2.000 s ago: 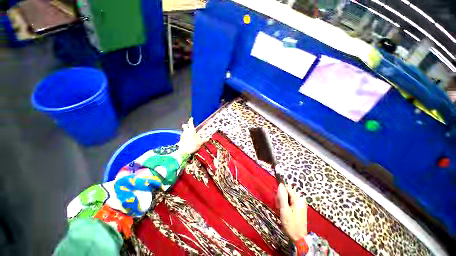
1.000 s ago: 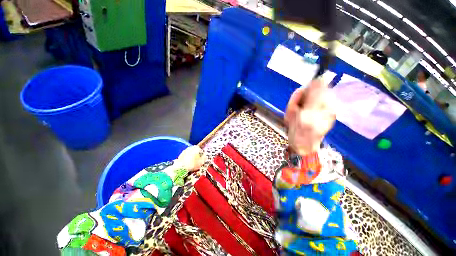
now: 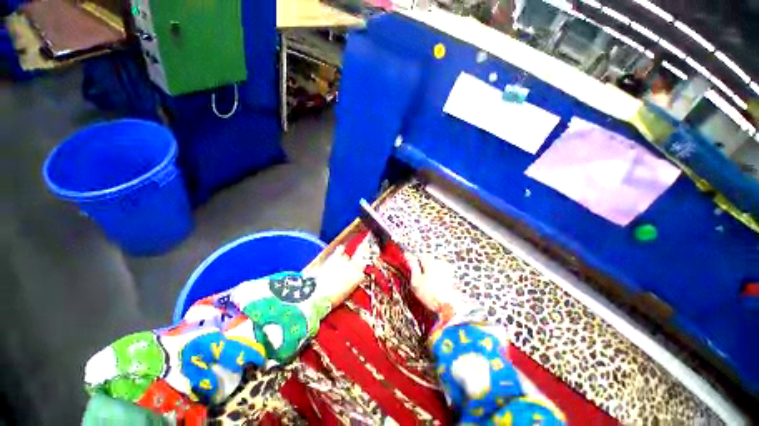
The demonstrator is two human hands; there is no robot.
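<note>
Leopard-print fabric [image 3: 533,312] lies along the press bed beside the blue press wall. Red fabric [image 3: 337,333] with tangled leopard strips [image 3: 387,312] lies on its near side. My left hand [image 3: 351,265] is at the far left end of the red fabric; I cannot tell whether its fingers grip it. My right hand [image 3: 426,281] is just right of it, low over the bed, holding a dark, flat-headed tool [image 3: 374,221]. The tool's head is seen nearly edge-on at the fabric's end. Its handle is mostly hidden by the hand.
A round blue bin [image 3: 204,268] stands at the bed's left end, below my left forearm. Another blue bin [image 3: 116,190] stands farther left on the floor. The blue press wall [image 3: 491,179] bounds the far side, with papers and a green button [image 3: 646,232]. A green box [image 3: 195,42] is behind.
My right hand has come down from its raised position in front of the press, bringing the tool to the fabric's left end. My left hand has moved slightly right, onto the red fabric's end.
</note>
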